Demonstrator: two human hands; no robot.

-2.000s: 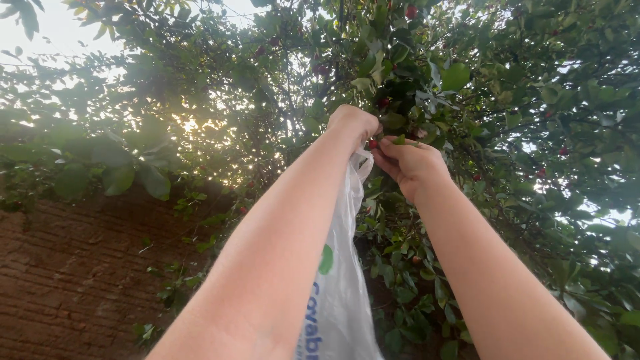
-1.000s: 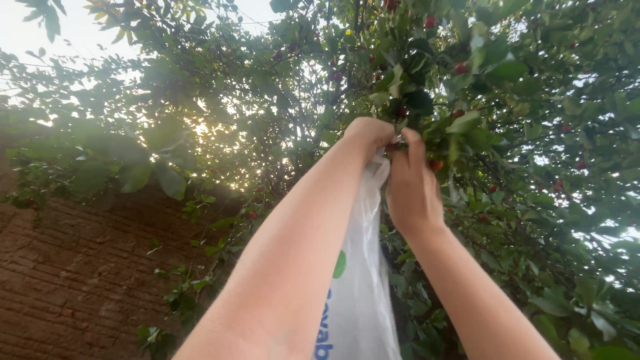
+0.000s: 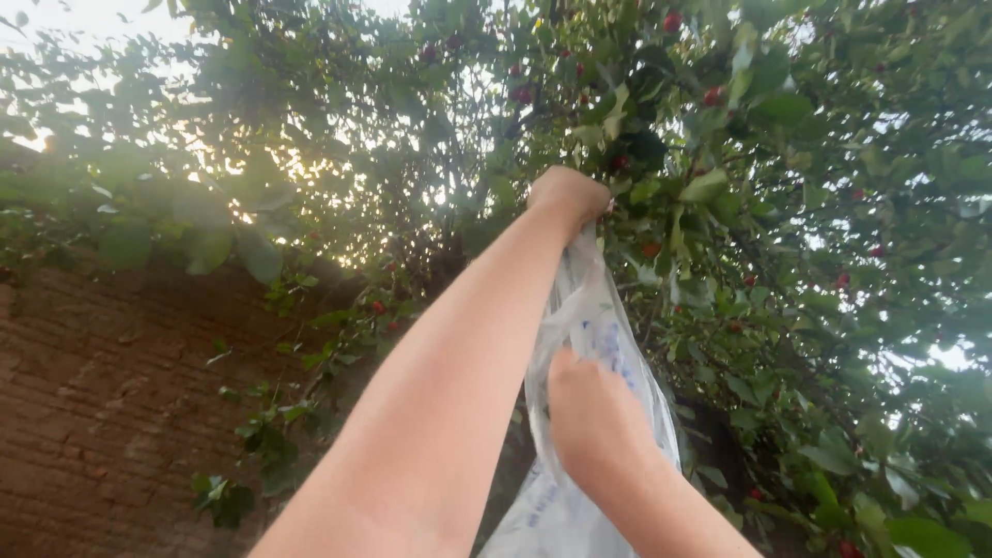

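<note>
My left hand (image 3: 570, 198) is raised among the leaves, closed on the gathered top of a white translucent plastic bag (image 3: 597, 310), which hangs below it and bears blue writing. Lower down, my right hand (image 3: 593, 395) is at the bag's opening, its fingers partly hidden by the plastic; whether it holds anything does not show. Red cherry-like fruits hang on the tree around and above my left hand, one (image 3: 672, 22) near the top and another (image 3: 714, 96) to its right.
Leafy branches (image 3: 775, 232) fill the right side and top. A rough brick wall (image 3: 116, 403) stands at the lower left, with leafy twigs (image 3: 271, 434) hanging in front of it. Bright sky shows through the foliage.
My right hand has come down from the branch beside my left hand to the bag's opening. My left hand stays up, holding the bag. The bag now spreads wider.
</note>
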